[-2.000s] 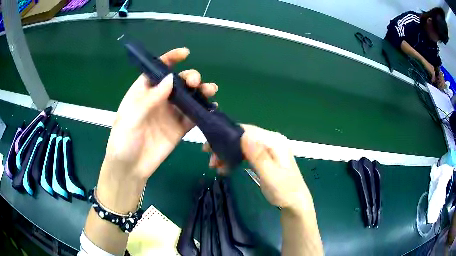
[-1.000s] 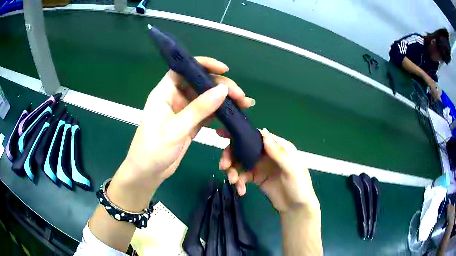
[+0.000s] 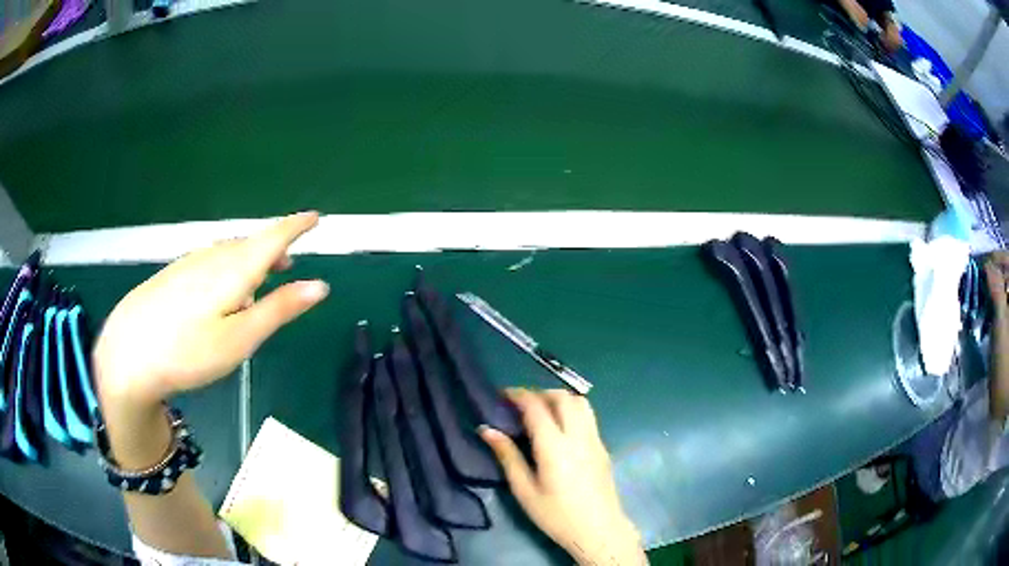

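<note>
Several matt black pen bodies [image 3: 401, 442] lie side by side on the green bench, narrow tips pointing away from me. My right hand [image 3: 559, 464] has its thumb and fingers on the wide rear end of the rightmost pen [image 3: 465, 359], which lies beside the group. My left hand [image 3: 205, 315] is empty, raised over the left of the bench, thumb and fingers apart. A slim silver-grey craft knife [image 3: 524, 342] lies just right of the pens. A yellowish paper pad [image 3: 290, 498] lies to their left.
Three black pens [image 3: 761, 310] lie at right. Blue-and-black pens [image 3: 50, 365] lie at far left. A white rail [image 3: 476, 230] edges the green belt [image 3: 465, 122]. A white cloth [image 3: 938, 304], a clear round dish [image 3: 909, 354] and another person's hand [image 3: 997, 273] are at far right.
The pen held up in both hands is down at the group, under my right hand. My left hand has let go and moved left. The craft knife is now uncovered, and the view has tilted down.
</note>
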